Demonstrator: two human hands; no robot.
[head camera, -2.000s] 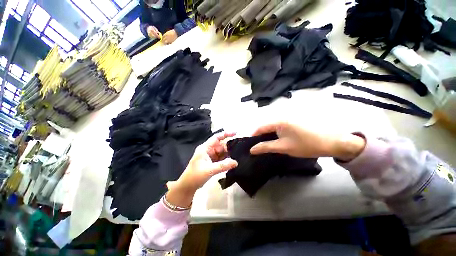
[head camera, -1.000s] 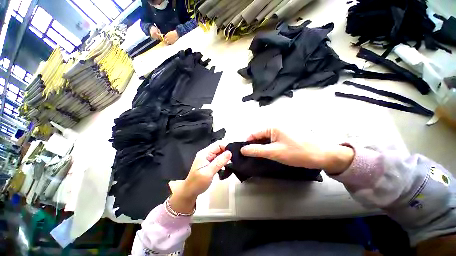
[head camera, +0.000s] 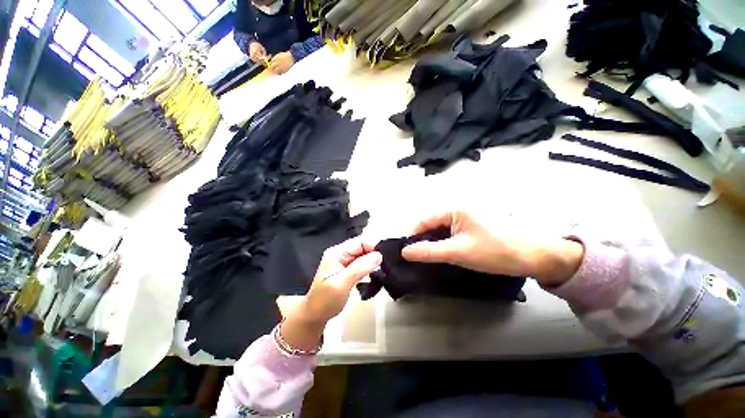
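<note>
A black fabric panel (head camera: 457, 279) lies at the near edge of the table, partly under my right hand. My left hand (head camera: 339, 277) pinches its left end between thumb and fingers. My right hand (head camera: 466, 243) holds its upper edge, thumb on the near side and fingers on the far side. A short dark end of the panel hangs just below my left fingertips. The fingers hide part of the upper edge.
A large black panel stack (head camera: 274, 237) is at left. A loose black panel pile (head camera: 482, 106) is at centre far side. Black strips (head camera: 625, 165) and a strip bundle (head camera: 637, 37) lie at right. Grey-and-yellow pieces (head camera: 131, 135) stand beyond, near another person (head camera: 274, 37).
Since two seconds ago, the panel's pointed lower part has drawn up and its lower edge lies flatter. My left fingers have closed on its left end. My right hand has shifted slightly.
</note>
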